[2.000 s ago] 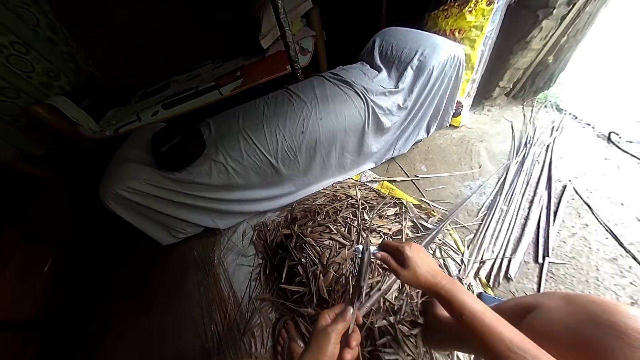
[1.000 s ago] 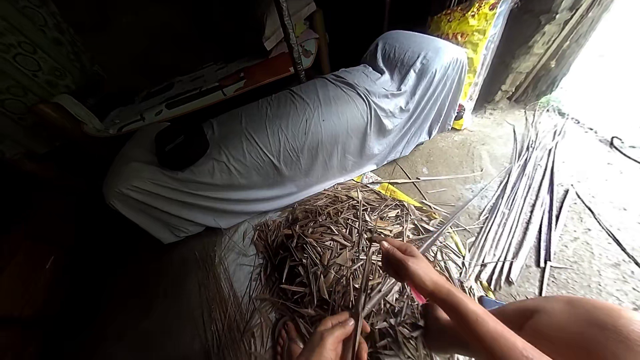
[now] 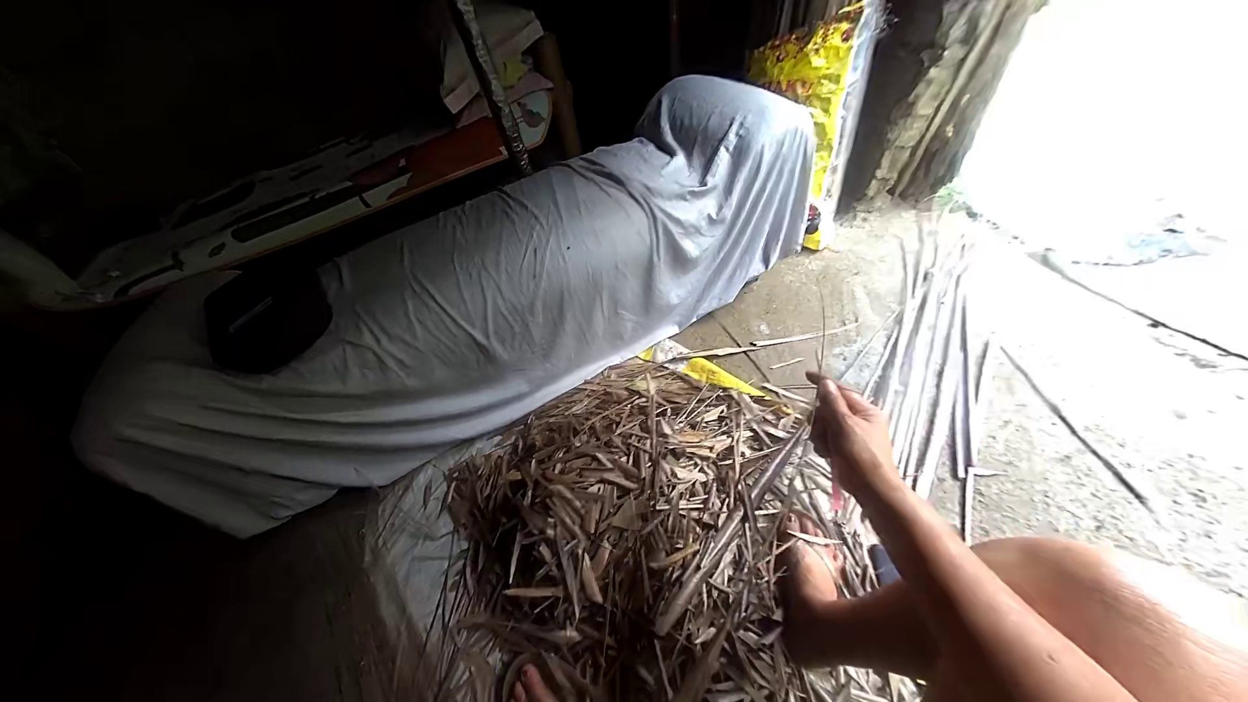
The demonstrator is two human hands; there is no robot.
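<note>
My right hand [image 3: 850,429] is raised at the right edge of a heap of dry leaf scraps [image 3: 604,526], its fingers closed on a thin dry strip [image 3: 822,331] that sticks up above them. Something pink shows just below the palm. My left hand is out of the frame. A longer, wider dry strip [image 3: 726,531] lies slanting across the heap beneath the right hand. To the right of the hand, a bundle of long pale strips [image 3: 931,361] lies on the ground.
A long object under a grey cloth [image 3: 507,283] stands behind the heap, with a black item [image 3: 268,317] on it. A yellow printed sack [image 3: 814,107] stands at the doorway. My bare foot [image 3: 809,565] rests at the heap's right side; my bent knee [image 3: 1063,575] is at lower right.
My left hand, earlier low at the heap holding strips, has left the view. My right hand has moved up and right from over the heap, with a thin strip in its fingers.
</note>
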